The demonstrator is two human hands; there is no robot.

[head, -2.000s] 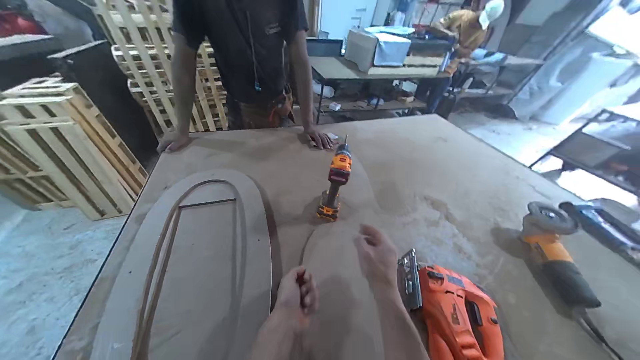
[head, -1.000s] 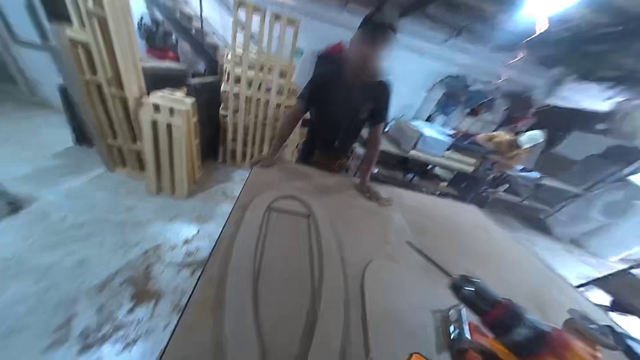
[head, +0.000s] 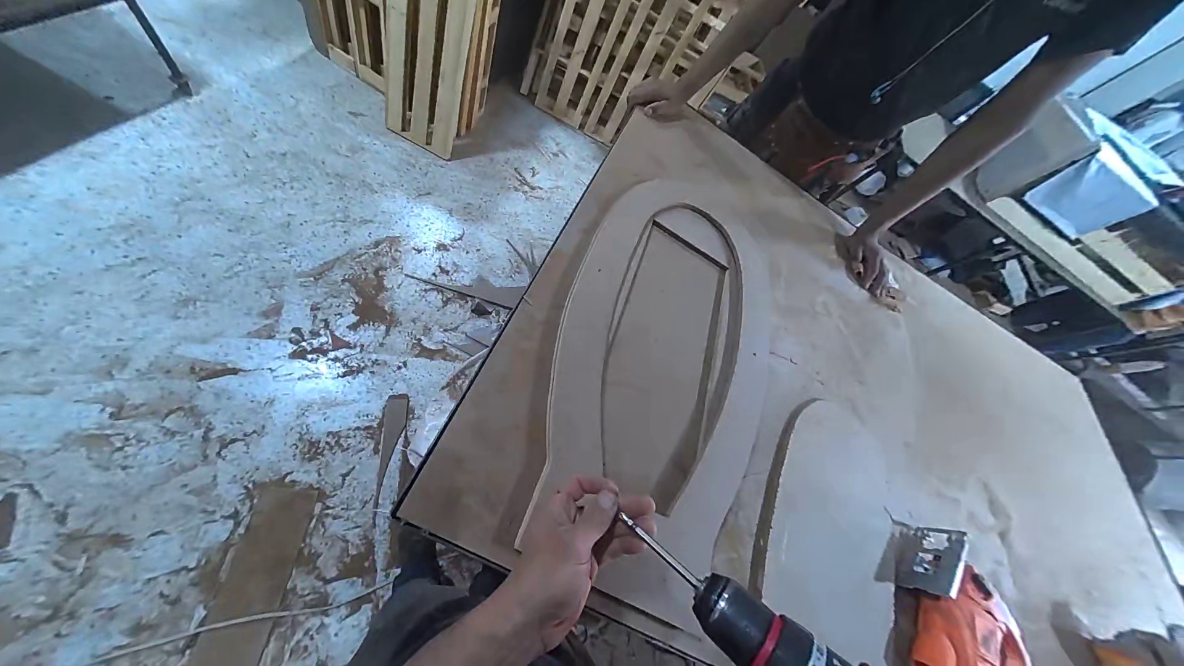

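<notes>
My left hand [head: 587,536] pinches the tip of the long bit held in the chuck of a cordless drill [head: 740,618], above the near edge of the board-topped table. The drill's rear part runs out of the bottom of the view, and my right hand is not visible. Under and beyond my left hand lies a flat oval wooden frame [head: 578,388] with a long cut-out opening. To its right rests a round-ended wooden panel [head: 828,499]. An orange jigsaw [head: 962,615] lies on its side at the lower right, its metal base plate facing up.
A person [head: 934,83] leans with both hands on the table's far edge. Wooden pallets [head: 610,65] stand behind. Scraps, dust and a pale cable [head: 277,612] lie on the floor at the left. Part of another tool [head: 1133,646] shows at the lower right.
The drill stood upright on the table two seconds ago, with both my hands empty; now it is lifted and my left hand is at its bit. The view has swung down and left.
</notes>
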